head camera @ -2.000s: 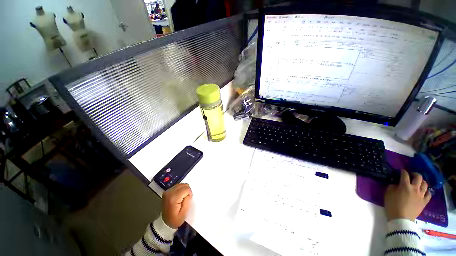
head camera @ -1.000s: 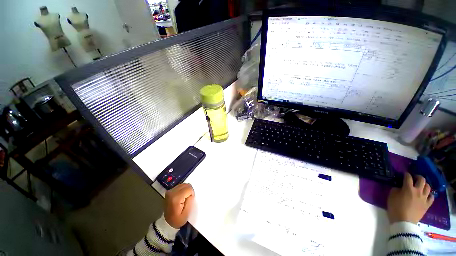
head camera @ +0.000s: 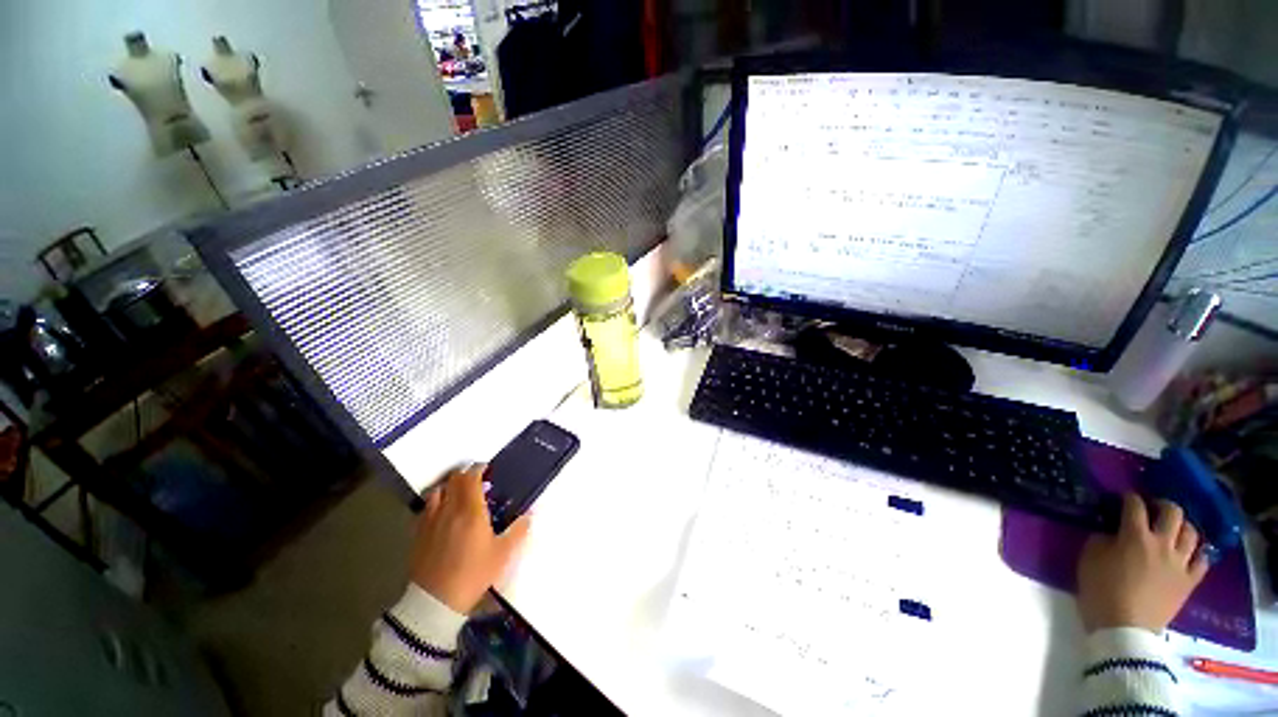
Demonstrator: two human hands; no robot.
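My left hand (head camera: 460, 544) lies over the lower end of a black smartphone (head camera: 533, 465) at the left desk edge, its fingers on or beside the phone; I cannot tell if it grips it. My right hand (head camera: 1139, 563) rests over the right part of a purple mouse pad (head camera: 1040, 544), its fingers curved downward. The mouse is hidden under it. A black keyboard (head camera: 897, 425) lies below the monitor (head camera: 967, 203), which shows a white page with text and lines. A white paper sheet (head camera: 799, 560) with writing and two small black rectangles lies in front of the keyboard.
A yellow-green bottle (head camera: 608, 336) stands left of the keyboard. A blue object (head camera: 1194, 497) sits just beyond my right hand. A red pen (head camera: 1233, 671) lies right of my right wrist. A white tumbler (head camera: 1166, 350) stands right of the monitor. A ribbed partition (head camera: 463, 266) borders the desk's left side.
My left hand has moved left and forward from the desk edge onto the phone's lower end, and its fist has opened. My right hand stays at the mouse pad. The view has shifted slightly.
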